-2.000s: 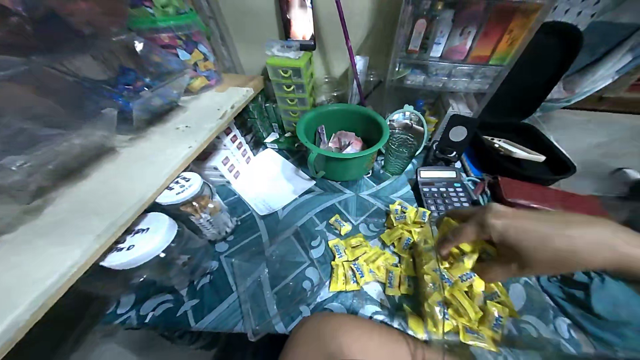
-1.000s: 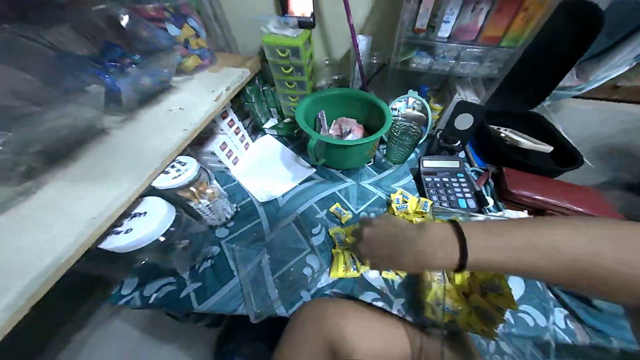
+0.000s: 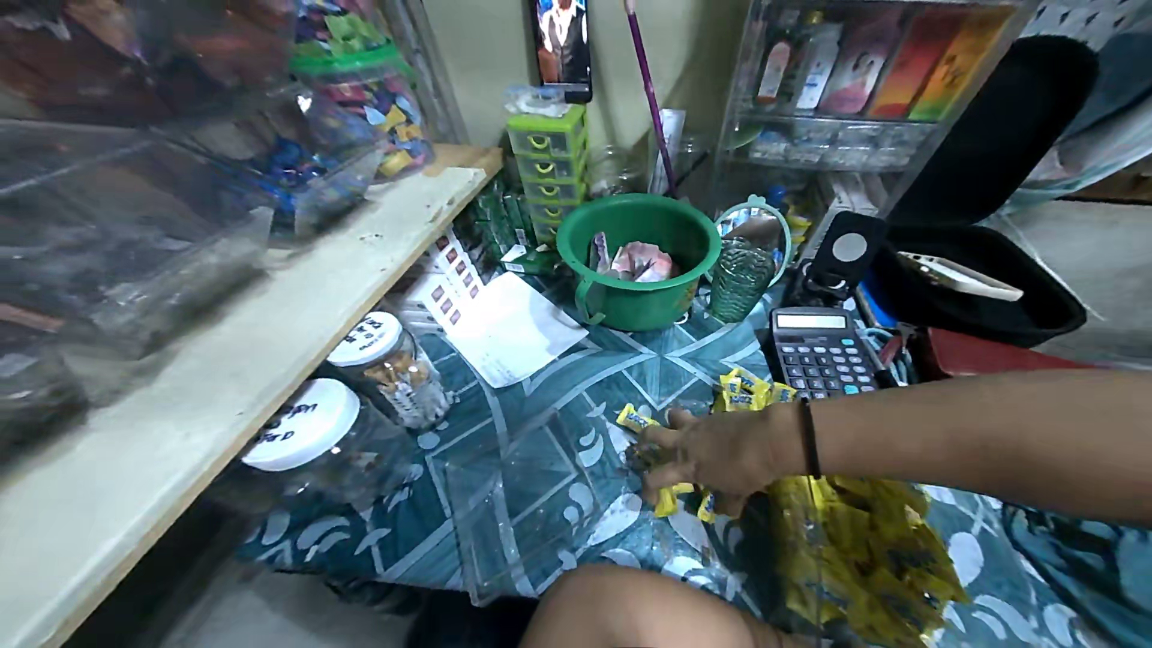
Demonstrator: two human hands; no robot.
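My right hand [image 3: 720,450] reaches in from the right, palm down, its fingers spread and bent over small yellow candy packets on the patterned tablecloth. One yellow packet [image 3: 635,418] lies by the fingertips and a few show below them. Whether any are gripped is hidden under the blurred fingers. More yellow packets [image 3: 745,391] lie behind the wrist. Under and in front of the forearm is a large heap of yellow packets [image 3: 864,558], seemingly behind or inside clear plastic. A clear plastic box or lid [image 3: 517,504] is left of the hand. My left hand is not visible.
A green plastic tub [image 3: 639,301] holding crumpled pieces stands behind, beside a green glass [image 3: 742,279] and a calculator [image 3: 823,351]. White paper [image 3: 513,333] and lidded clear jars [image 3: 400,378] are at left, along a pale shelf [image 3: 270,333]. My bent knee [image 3: 639,612] is at the front edge.
My right hand has moved left from the large heap onto the smaller scatter of packets. Fewer loose yellow packets show around the hand than two seconds ago.
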